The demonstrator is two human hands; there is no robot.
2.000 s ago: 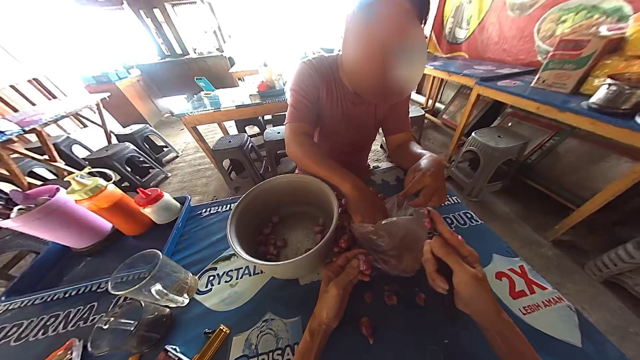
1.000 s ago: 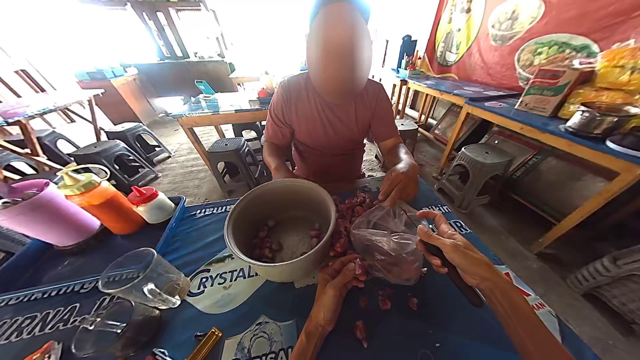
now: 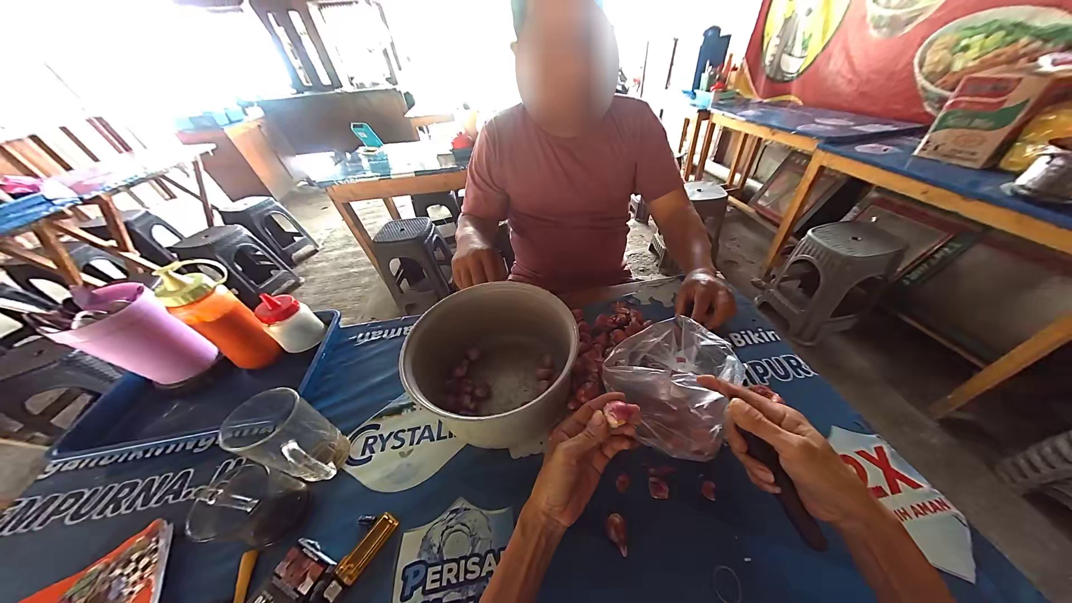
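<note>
A partly peeled shallot (image 3: 621, 414) is between the fingertips of my left hand (image 3: 578, 456). My right hand (image 3: 779, 444) grips a dark-handled knife (image 3: 783, 490), its index finger extended; the blade is hard to make out. Between and beyond my hands lies a clear plastic bag (image 3: 674, 381) with reddish contents. Behind it is a pile of shallots (image 3: 603, 339). Left of them stands a metal pot (image 3: 410, 368) with several shallots (image 3: 469, 389) on its bottom. A loose shallot (image 3: 616, 532) and small reddish pieces (image 3: 659, 486) lie on the table near me.
Across the table sits a person (image 3: 574, 193), one hand at the bag, the other behind the pot. On the left are two glass mugs (image 3: 285, 431), a blue tray (image 3: 322, 347) with sauce bottles (image 3: 230, 322) and a pink container (image 3: 138, 335), and a gold lighter (image 3: 367, 548).
The other person has sat back, and one of their hands has moved from the bag to behind the pot. My left hand has lifted slightly with the shallot.
</note>
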